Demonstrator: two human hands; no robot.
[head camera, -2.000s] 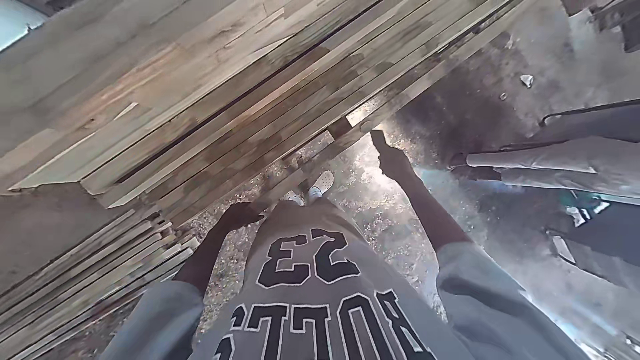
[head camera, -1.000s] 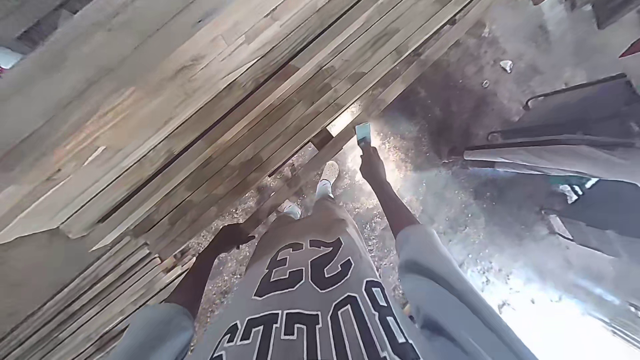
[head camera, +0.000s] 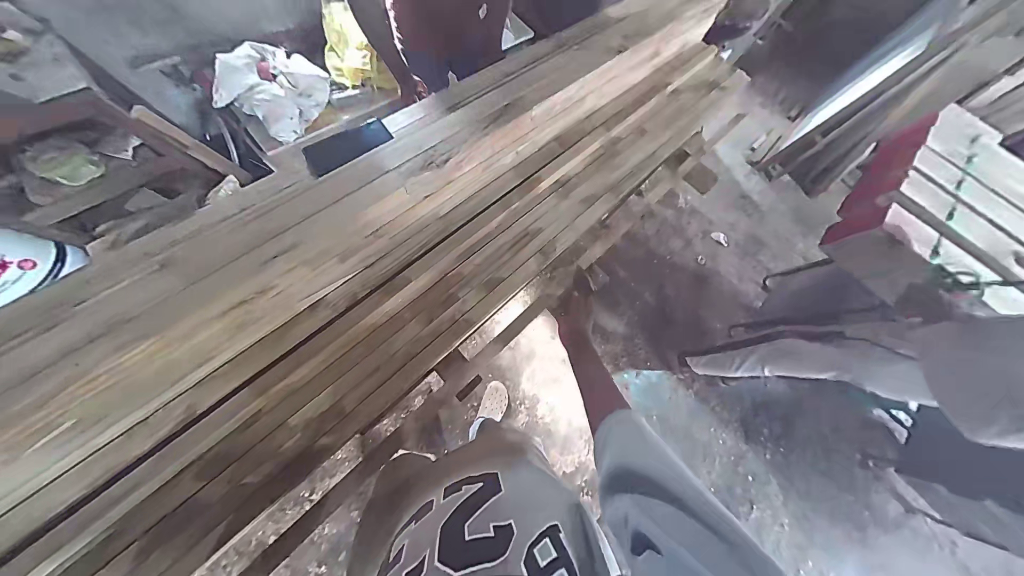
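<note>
Long wooden boards (head camera: 448, 232) lie side by side, running diagonally from the lower left to the upper right. My right hand (head camera: 574, 298) is beside the near edge of the boards, blurred and dark. A small blurred piece (head camera: 594, 276) shows at its fingertips, but whether the hand grips it I cannot tell. My left hand is not in view. A dark flat rectangular object (head camera: 348, 148) lies on the far edge of the boards.
Across the boards stands a person (head camera: 448, 32), one hand near the far edge. White (head camera: 272, 88) and yellow (head camera: 352, 48) bags are behind. A white bucket (head camera: 36, 264) is at left. At right are a person's trousers (head camera: 808, 360) and a red and white stack (head camera: 952, 184).
My view has swung toward the boards' far side. My left hand has left the view. My right hand, which held a small flat tool a second ago, is now close against the boards' near edge.
</note>
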